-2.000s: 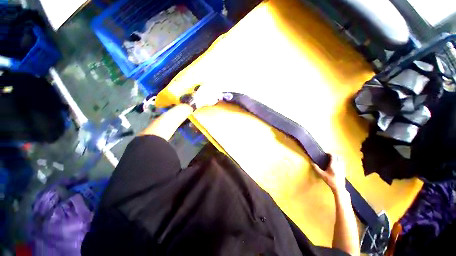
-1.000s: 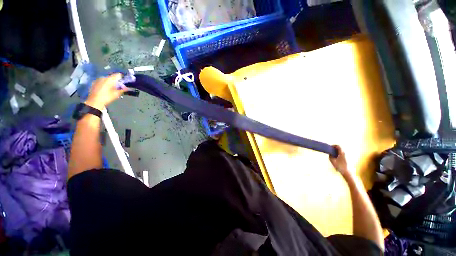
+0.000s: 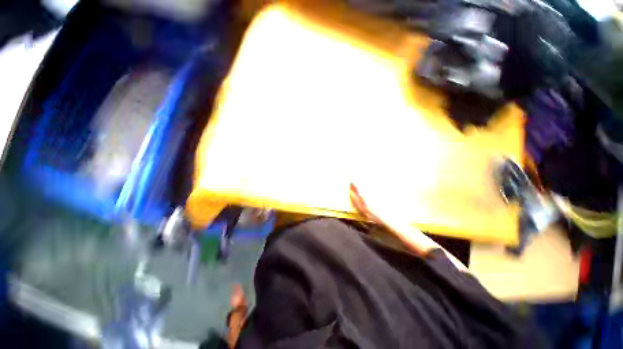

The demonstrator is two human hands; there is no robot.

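Note:
The whole view is motion-blurred. My right hand [image 3: 360, 203] is over the front edge of the yellow-covered table [image 3: 478, 204], its fingers extended, with nothing visible in it. My left hand [image 3: 237, 300] is low beside my dark clothing, small and blurred; whether it holds anything cannot be told. The long dark strip cannot be made out. A steam iron [image 3: 512, 180], dark and pointed, rests at the table's right end. Glare whites out much of the yellow cover.
Dark cloth pieces with grey-white patches [image 3: 471, 54] are heaped at the table's far right. A blue crate [image 3: 68, 187] with whitish cloth stands left. A tan cardboard sheet [image 3: 526, 269] lies at the right, near a yellow hose [image 3: 591, 221]. Purple cloth [image 3: 550, 123] is beyond the table.
The view has swung right. The dark strip, stretched between my hands a second ago, is no longer visible. My right hand is now at the table's front edge and my left is low.

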